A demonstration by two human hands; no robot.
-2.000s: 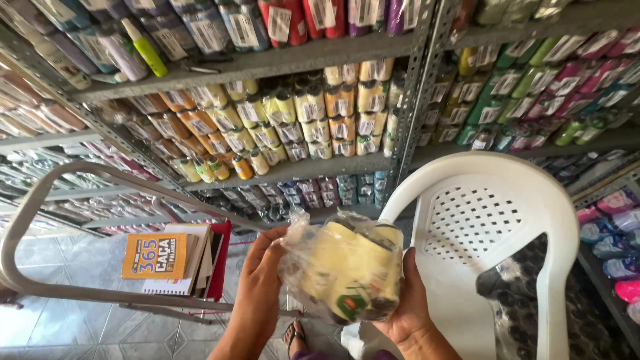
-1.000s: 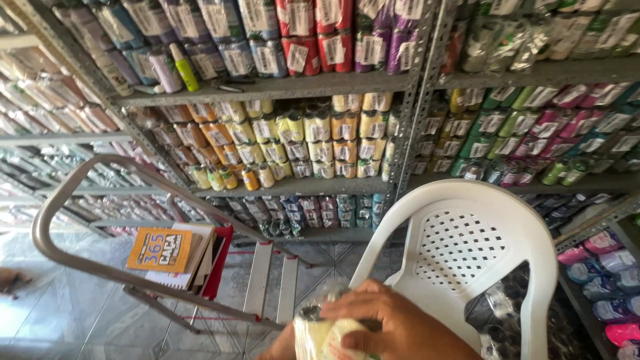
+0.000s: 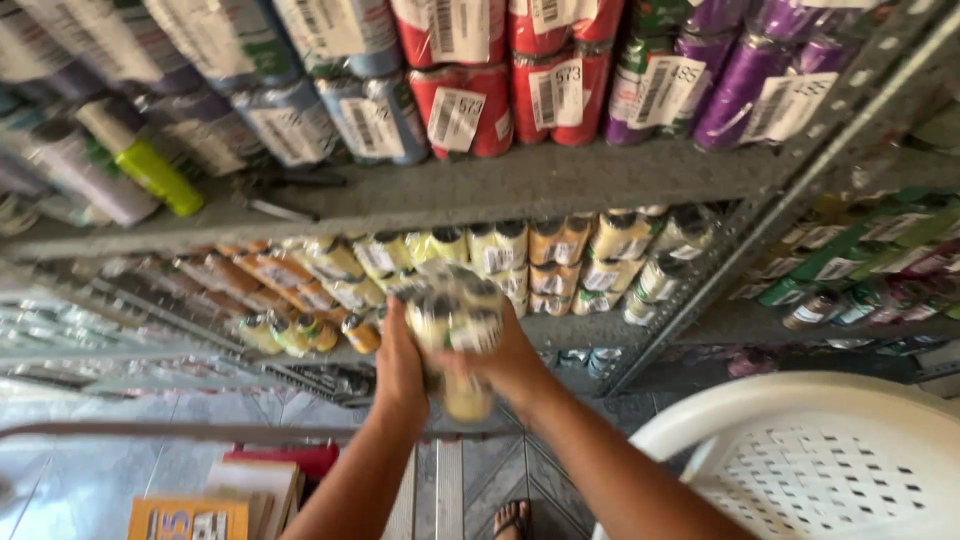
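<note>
Between both hands, in front of the middle metal shelf, is a plastic-wrapped pack of pale yellow thread spools [image 3: 457, 322], blurred by motion. My left hand [image 3: 401, 360] grips its left side. My right hand [image 3: 499, 360] holds its right side, with fingers across the lower front. A pale yellow spool end [image 3: 466, 401] shows below the fingers. Just behind stand stacked packs of yellow spools [image 3: 499, 251] and orange spools [image 3: 555, 251]. A loose orange-yellow spool [image 3: 361, 334] stands left of my left hand.
The upper metal shelf [image 3: 480, 187] holds red spools [image 3: 469, 112], purple spools and a lime-green bottle [image 3: 161, 176]. A white plastic chair [image 3: 810, 420] is at lower right. At lower left are a stepladder rail [image 3: 172, 430] and an orange book [image 3: 187, 520]. A sandaled foot [image 3: 513, 519] is on the tiled floor.
Both hands have carried the spool pack forward, up to the yellow and orange spools on the middle shelf. The view has shifted closer to the shelves.
</note>
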